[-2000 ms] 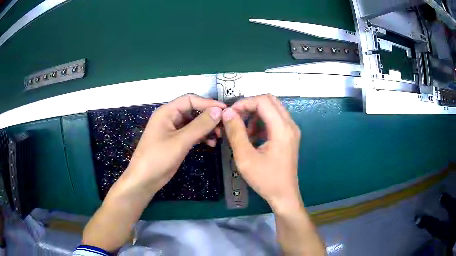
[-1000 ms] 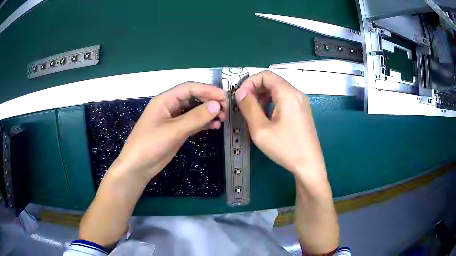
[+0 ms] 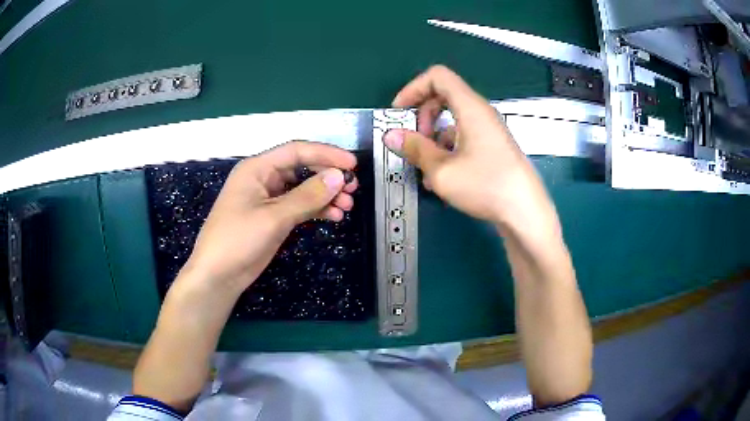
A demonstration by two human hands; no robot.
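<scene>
A narrow grey fixture strip (image 3: 397, 263) with a single row of seats lies lengthwise in front of me, its far end over the white rail. My left hand (image 3: 284, 193) is just left of it, above the mat, pinching a small dark component (image 3: 348, 177) between thumb and fingers. My right hand (image 3: 460, 148) is at the strip's far end, thumb over its top seat, index finger apart at its end; I see nothing held in it. The black parts mat (image 3: 193, 238), covered in glittering specks, lies left of the strip, partly hidden by my left hand.
Across the white rail (image 3: 206, 141), one fixture strip (image 3: 136, 90) lies on the green belt at left, another (image 3: 576, 81) at the machine (image 3: 650, 156). A white pointed guide (image 3: 526, 45) reaches out from the machine. Ribbed dark strips (image 3: 25, 271) stand at far left.
My right hand has moved from the strip's upper seats to its far end and opened. My left hand has drawn slightly left with a dark component showing. The belt strips have shifted right.
</scene>
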